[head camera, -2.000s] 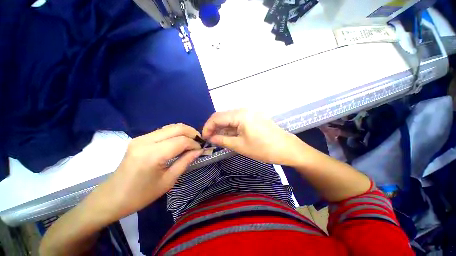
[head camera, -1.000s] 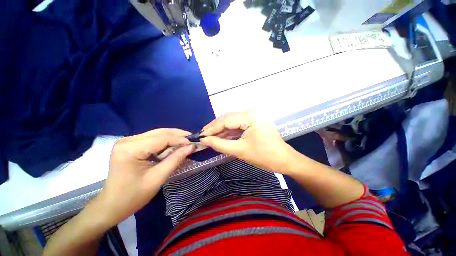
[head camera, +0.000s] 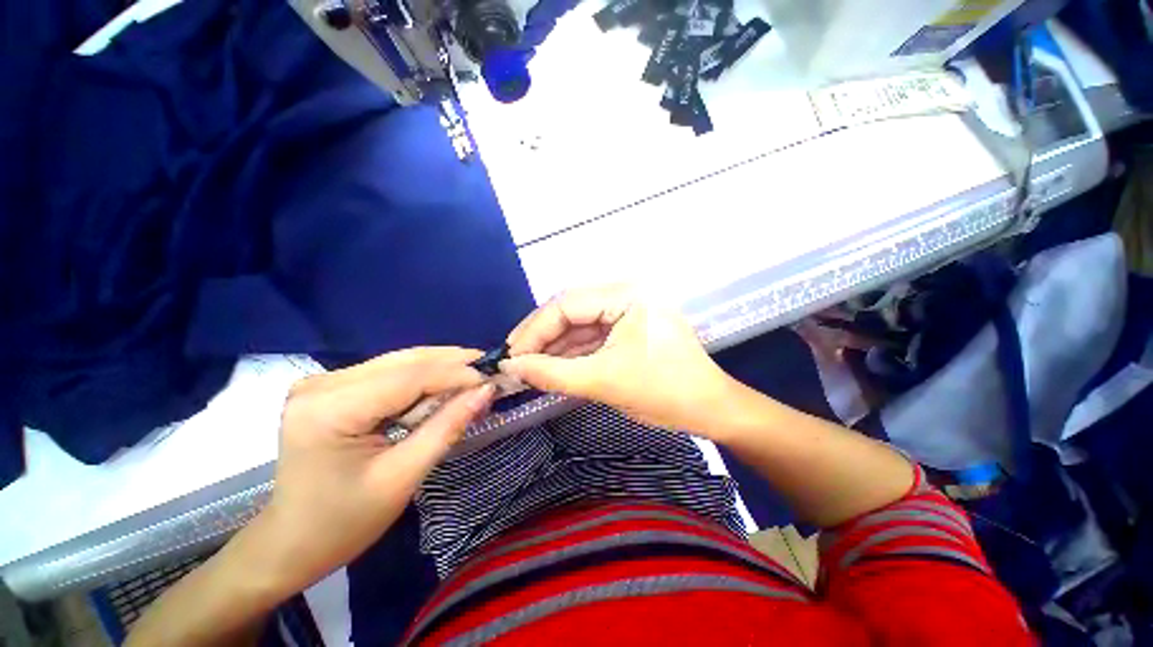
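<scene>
My left hand (head camera: 367, 436) and my right hand (head camera: 632, 360) meet over the table's front edge. Their fingertips pinch a small black label (head camera: 491, 362) between them. A pale strip, perhaps another label, shows under my left fingers; its kind is hard to tell. Navy cloth (head camera: 392, 228) lies spread left of and under the needle area, its right edge running down to my fingers. The presser foot (head camera: 458, 132) stands at the cloth's right edge, away from my hands.
Several black labels (head camera: 683, 57) lie in a loose pile under the machine arm. A blue knob (head camera: 507, 76) sits beside the presser foot. A ruler strip (head camera: 860, 276) runs along the front edge. A printed paper strip (head camera: 885, 97) is at right. Cloth bundles (head camera: 1062, 341) hang below right.
The black piece has turned between my fingertips, and both hands have closed in around it. The view has shifted slightly, so the machine head shows more.
</scene>
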